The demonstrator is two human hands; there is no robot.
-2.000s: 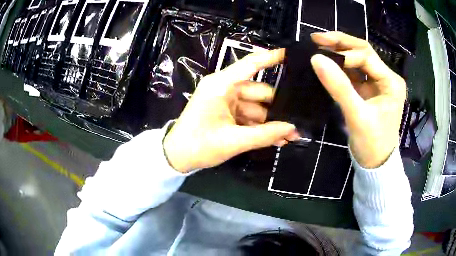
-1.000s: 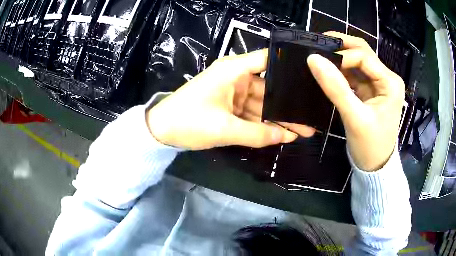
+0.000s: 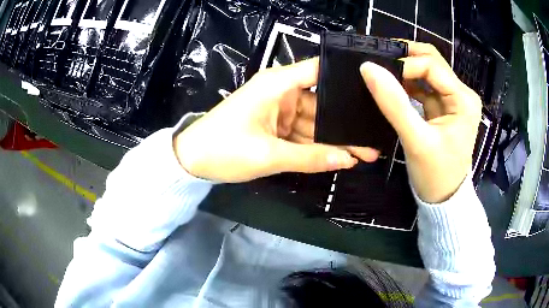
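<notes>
A black front shell (image 3: 352,99) with a slotted top edge is held upright between both hands, a dark panel filling its window. My left hand (image 3: 241,129) grips its left and lower edges. My right hand (image 3: 436,114) holds its upper right side, with the thumb lying on the dark window area. Whether the panel is seated or loose, I cannot tell. The die-cut sheet (image 3: 394,195) with white lines lies on the bench below and behind the shell. The shell and hands hide part of it.
Black shells with white window frames (image 3: 141,27) lie in rows at the left. Shiny wrinkled plastic (image 3: 207,54) is beside them. Another white frame (image 3: 268,51) shows behind my left hand. A white-edged stack of sheets (image 3: 530,126) and dark scraps (image 3: 511,159) are at the right.
The held dark piece has tilted so the shell's slotted top edge and window now show. My right thumb has slid slightly left across it. Both hands still hold the shell.
</notes>
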